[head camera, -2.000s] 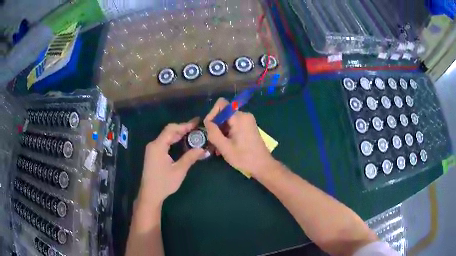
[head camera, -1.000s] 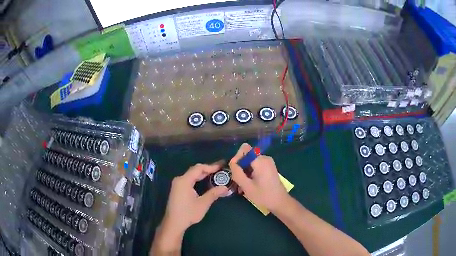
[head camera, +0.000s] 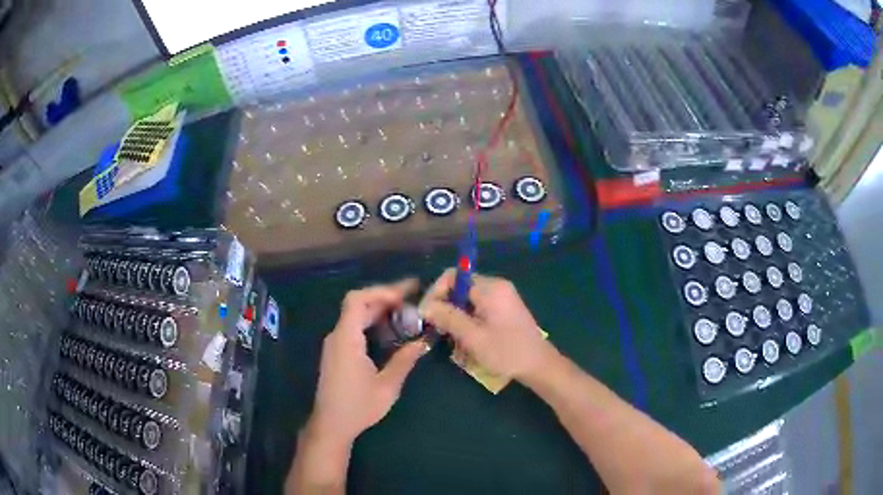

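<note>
My left hand [head camera: 360,363] holds a round component [head camera: 405,325] between thumb and fingertips above the green mat. The component is blurred and looks tilted, with a light face and dark edge. My right hand [head camera: 494,327] is closed around a blue wired pen tool [head camera: 463,283] with a red spot. The tool stands more or less upright, and a thin red lead runs up from it. The tool's lower end is hidden by my fingers, so I cannot tell if it touches the component. A yellow sticker sheet [head camera: 492,375] lies on the mat, partly under my right hand.
A centre blister tray [head camera: 300,164] holds a row of discs. A left tray stack [head camera: 208,290] holds discs on edge. A right tray [head camera: 842,280] holds discs in a grid. Clear ribbed trays [head camera: 678,106] stand rear right. A blue holder with sticker sheets [head camera: 145,174] is rear left.
The view has tilted up since the first frame, then shifted slightly. The pen tool has turned from slanted to nearly upright. The component has turned from face-up to tilted in my left hand.
</note>
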